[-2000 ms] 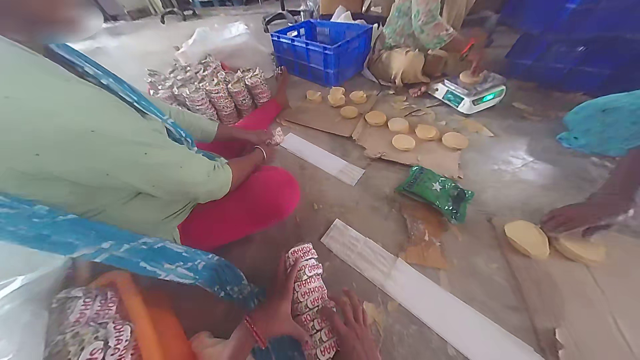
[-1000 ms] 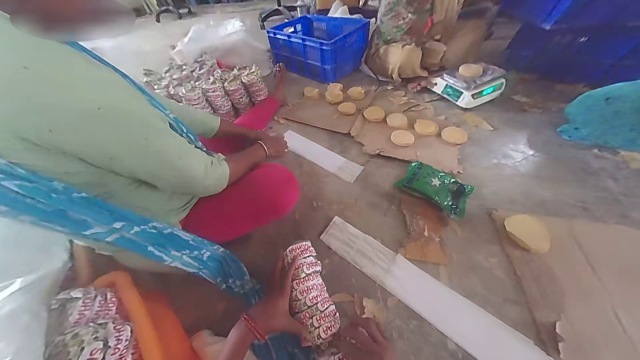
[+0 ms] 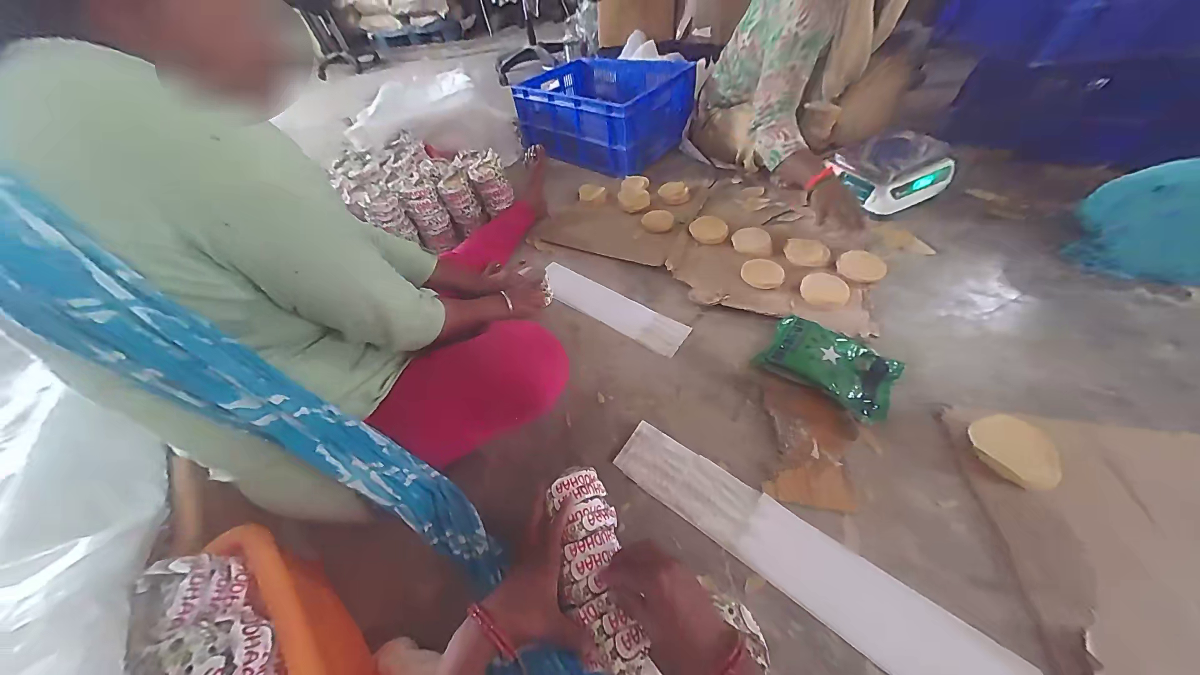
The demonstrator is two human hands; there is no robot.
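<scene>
A long roll of printed wrapped packets (image 3: 589, 553) stands near the bottom centre. My left hand (image 3: 530, 591) is closed around its left side, a red bangle at the wrist. My right hand (image 3: 670, 595) lies against its right side, fingers blurred; part of another printed wrapper (image 3: 745, 623) shows beside it. A long white strip (image 3: 844, 562) lies on the floor to the right of the hands. At the lower left an orange tub (image 3: 291, 591) holds more printed wrappers (image 3: 211, 609).
A seated person in green (image 3: 281, 244) is close on the left, near a shorter white strip (image 3: 619, 309). Beyond are wrapped rolls (image 3: 431, 202), a blue crate (image 3: 609, 117), stacks of round flat discs (image 3: 825, 289) on cardboard, a green packet (image 3: 830, 366) and a digital scale (image 3: 895, 173) beside another person's hand.
My right hand has come up from low on the right onto the roll. The far person's hand has come down beside the scale, whose top disc is gone. Another person's hand left the right side earlier.
</scene>
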